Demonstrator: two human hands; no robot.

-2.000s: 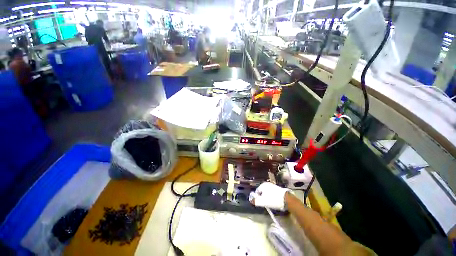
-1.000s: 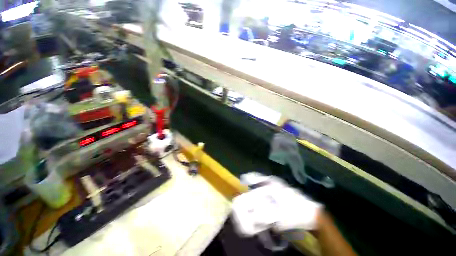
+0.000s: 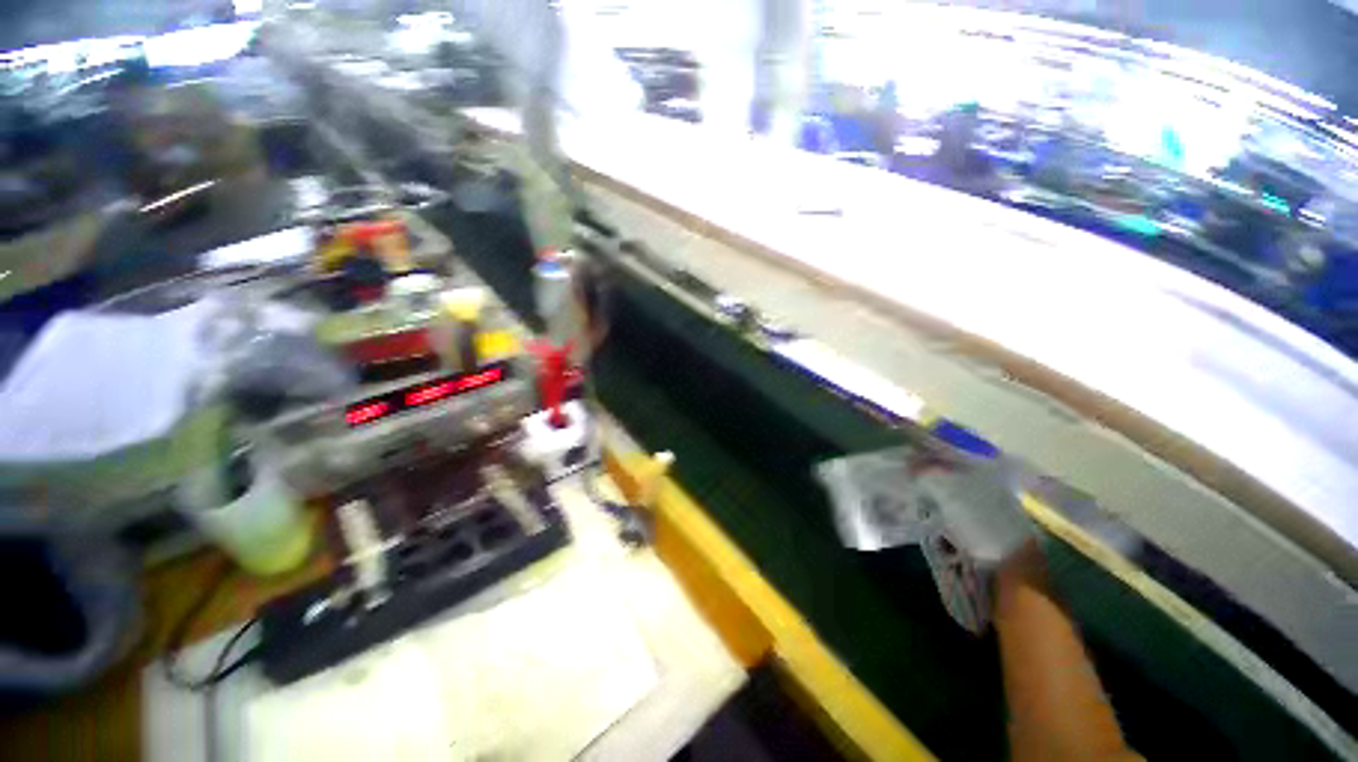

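Observation:
My right hand [image 3: 990, 514], in a white glove, is blurred over the dark green conveyor at right, with the bare forearm below. It is closed around a white corded power strip [image 3: 871, 499]; a looped cord bundle [image 3: 958, 578] hangs below the fingers. Blur hides where glove and product meet. My left hand is not in view. The long black test fixture [image 3: 425, 581] with pale upright clamps lies on the bench at left.
The power meter [image 3: 425, 395] shows red digits behind the fixture. A red-handled tester [image 3: 554, 372] stands in a white outlet cube [image 3: 554, 435]. A yellow edge [image 3: 745, 603] separates bench and conveyor. A pen cup [image 3: 256, 521] and white paper [image 3: 104, 380] are at left.
The view has turned right from the bench to the conveyor. My right hand has moved off the fixture, past the bench edge and out over the conveyor with the white strip and cord.

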